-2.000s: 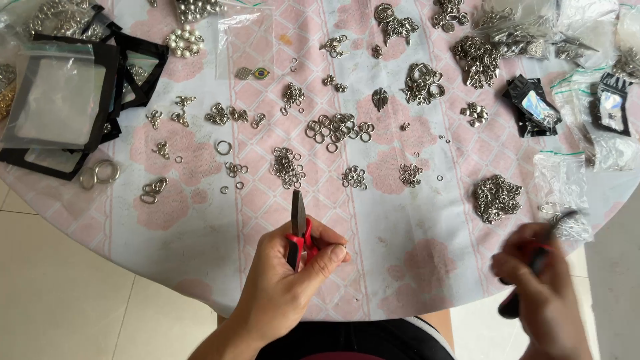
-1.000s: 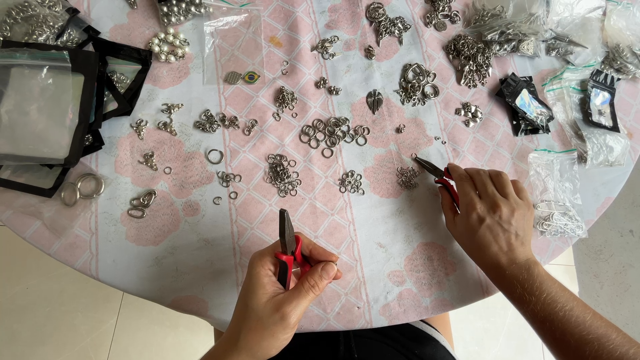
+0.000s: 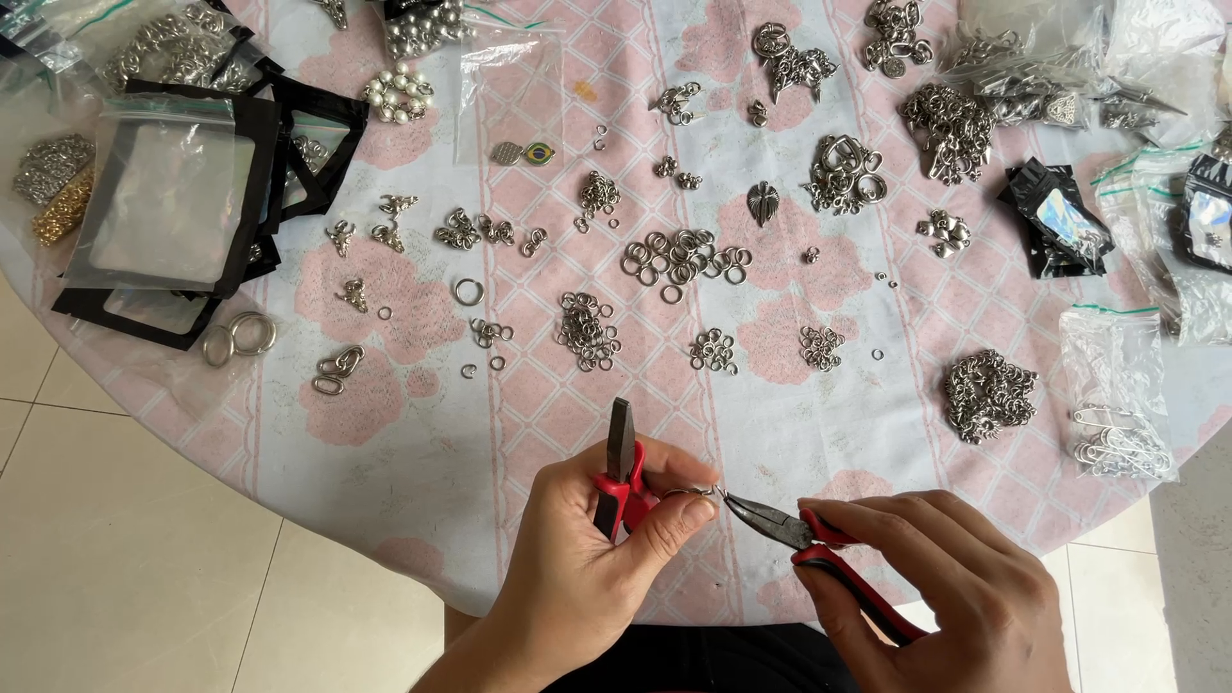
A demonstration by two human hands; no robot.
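My left hand (image 3: 602, 549) holds flat-jaw pliers (image 3: 621, 462) with red and black handles, jaws pointing away from me, in its palm and fingers. Its thumb and forefinger also pinch a small metal ring (image 3: 691, 492). My right hand (image 3: 948, 577) grips curved-nose pliers (image 3: 770, 520) with red and black handles. Their tips meet a tiny metal piece at my left fingertips; its exact form is too small to tell. Beyond my hands lie piles of jump rings (image 3: 713, 351), smaller rings (image 3: 821, 347) and larger rings (image 3: 674, 258).
A coiled metal chain (image 3: 989, 396) and a plastic bag of safety pins (image 3: 1121, 433) lie at the right. Black-edged pouches (image 3: 164, 192) overlap at the left. Charms, a wing pendant (image 3: 762, 203) and more bags spread across the cloth-covered round table. Its edge (image 3: 318, 525) curves near me.
My right hand has moved from the small-ring pile back toward me, and its pliers now meet my left fingertips. My left hand still holds its pliers.
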